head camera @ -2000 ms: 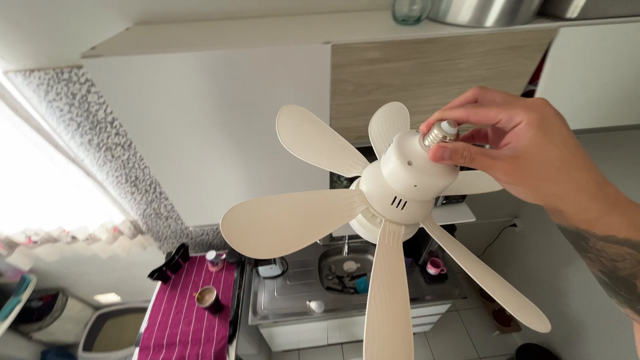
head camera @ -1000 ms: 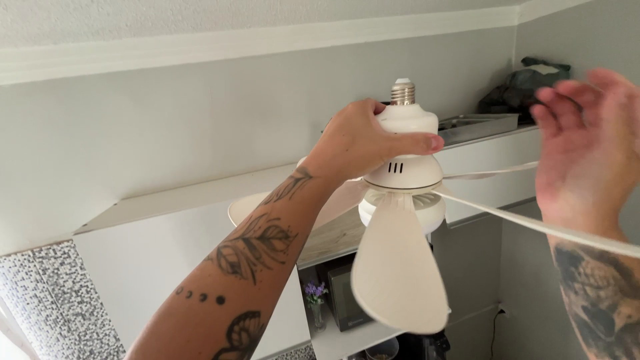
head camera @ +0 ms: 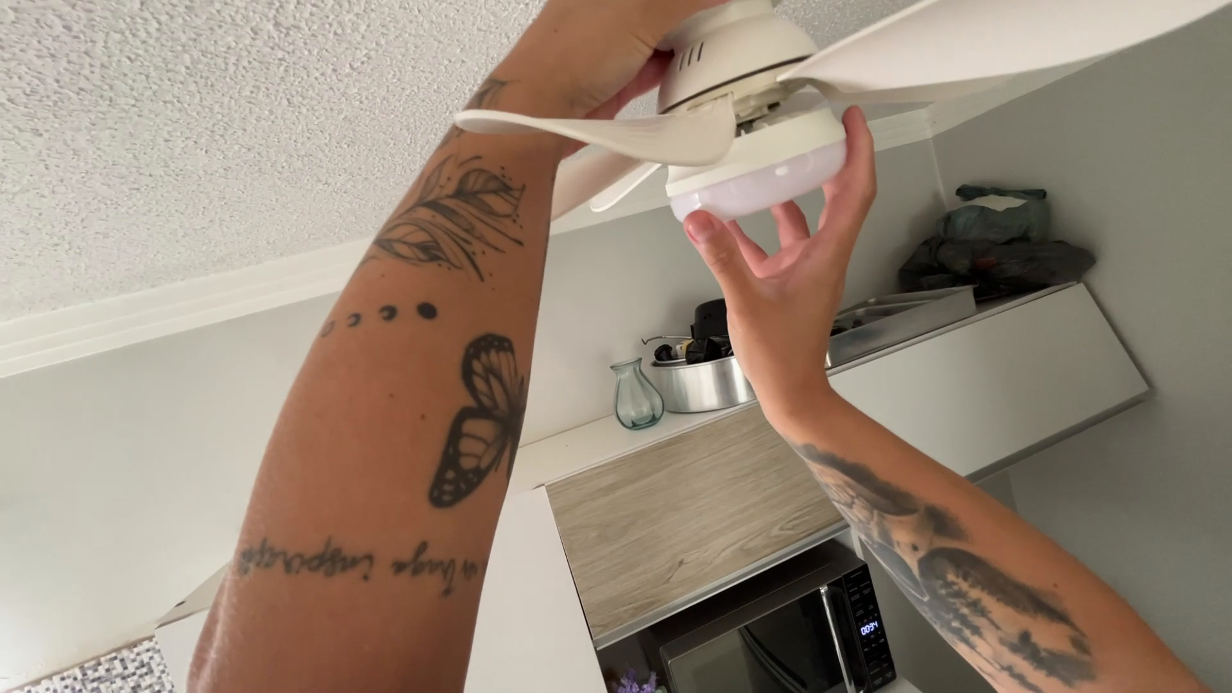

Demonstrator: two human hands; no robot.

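Note:
A white ceiling fan light [head camera: 736, 58] with several pale blades is held up close to the textured ceiling, at the top of the head view. My left hand [head camera: 616, 48] grips its upper housing from the left, its fingertips partly cut off by the frame edge or hidden behind the housing. From below, my right hand [head camera: 794, 241] holds the round light cover [head camera: 760, 183] with thumb and fingers spread around its rim. One blade [head camera: 616, 135] crosses in front of my left wrist, and another [head camera: 1001, 48] reaches to the upper right. The screw base is out of view.
Below are wall cabinets [head camera: 1001, 385] with a glass vase [head camera: 638, 397], a round metal pan [head camera: 703, 383], a metal tray [head camera: 905, 322] and dark plastic bags [head camera: 996, 260] on top. A microwave [head camera: 770, 635] sits under the wood-grain cabinet door [head camera: 693, 510]. The ceiling [head camera: 241, 125] is just above the fan.
The fan has gone up towards the ceiling in my left hand. My right hand, raised apart from it a second ago, now holds the light cover. The view has tilted upward.

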